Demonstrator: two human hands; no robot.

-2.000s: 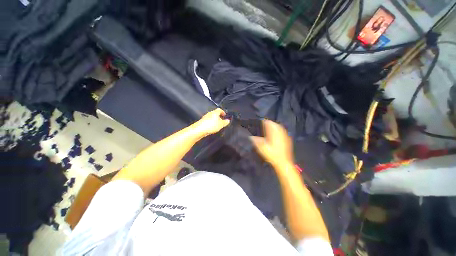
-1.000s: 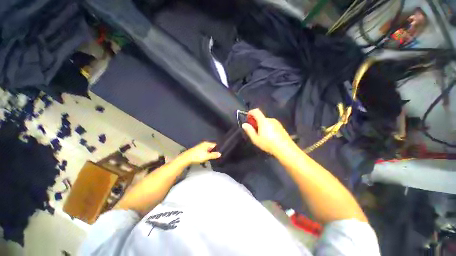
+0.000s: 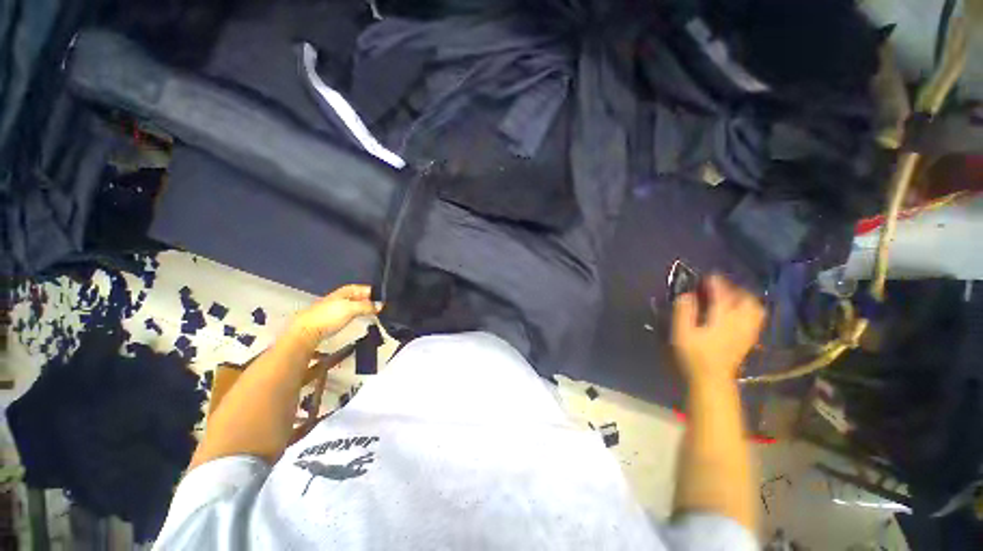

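Note:
A dark grey-blue garment (image 3: 507,258) lies over the long narrow padded sleeve board (image 3: 248,135), its dark waistband (image 3: 403,231) running across the board. A white strip (image 3: 350,116) lies just behind the waistband. My left hand (image 3: 336,314) pinches the waistband's near end. My right hand (image 3: 720,323) is at the right over the dark table pad, on the steam iron (image 3: 680,280), whose small dark pointed tip with a pale edge shows ahead of my fingers. The rest of the iron is hidden under the blurred hand.
Crumpled dark garments (image 3: 668,86) are piled at the back, with more cloth (image 3: 38,161) at the left. A yellowish steam hose (image 3: 892,231) loops at the right. A brown stool (image 3: 305,390) stands below the table edge. Dark scraps (image 3: 216,310) litter the pale floor.
My right hand moved the iron from beside the waistband to the right. The waistband now lies across the board instead of bunched near my hands. My left hand still pinches its near end.

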